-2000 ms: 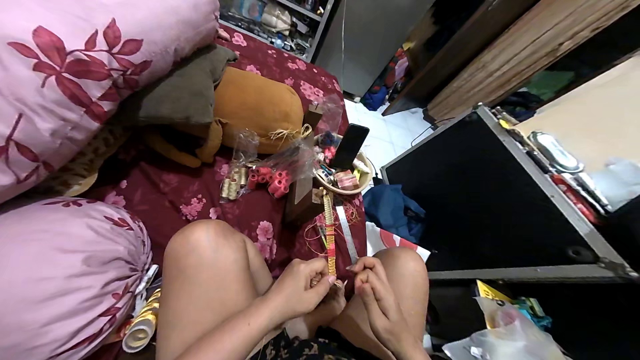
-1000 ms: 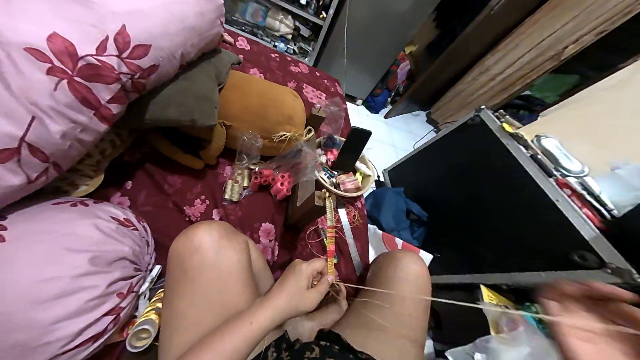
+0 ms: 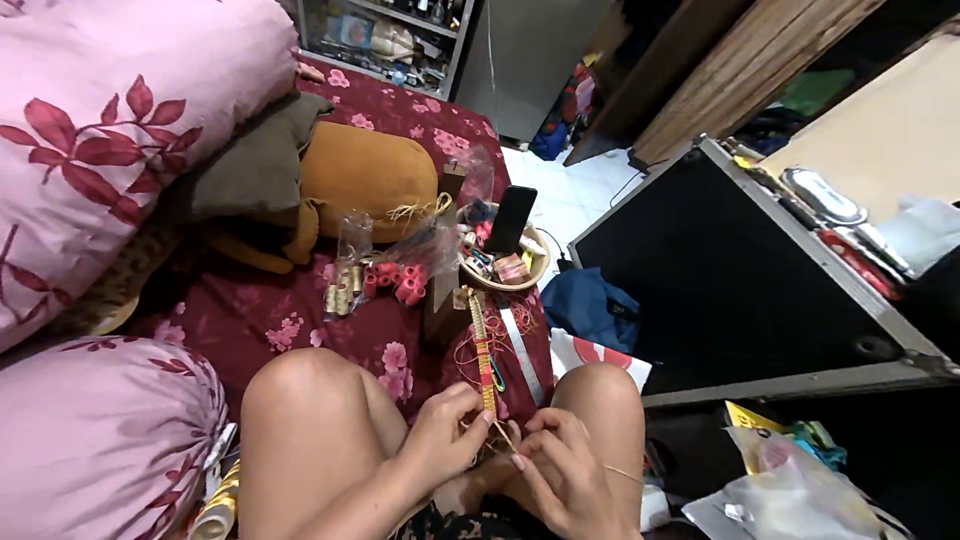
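Note:
A narrow woven band of yellow and red cord (image 3: 482, 351) runs from the end of a wooden block (image 3: 439, 319) down toward my lap. My left hand (image 3: 448, 427) pinches the band's lower end between thumb and fingers. Just to the right, my right hand (image 3: 559, 469) holds a thin pale cord (image 3: 506, 436) that leads from the band's end, and a loose length trails over my right thigh. Beside the band lie a metal ruler (image 3: 521, 351), tangled red cords (image 3: 517, 319) and a green-blue looped item, probably a large safety pin (image 3: 496, 375).
Red thread spools (image 3: 409, 285) and cream thread spools (image 3: 343, 296) lie in plastic on the flowered bedsheet. A round basket (image 3: 517, 285) holds sewing supplies and a black phone (image 3: 512, 219). Pillows are at left; a black case (image 3: 742, 277) stands at right.
My right hand was stretched far out to the right, pulling the cord taut; it is now back close to my left hand. My left hand stays at the band's lower end.

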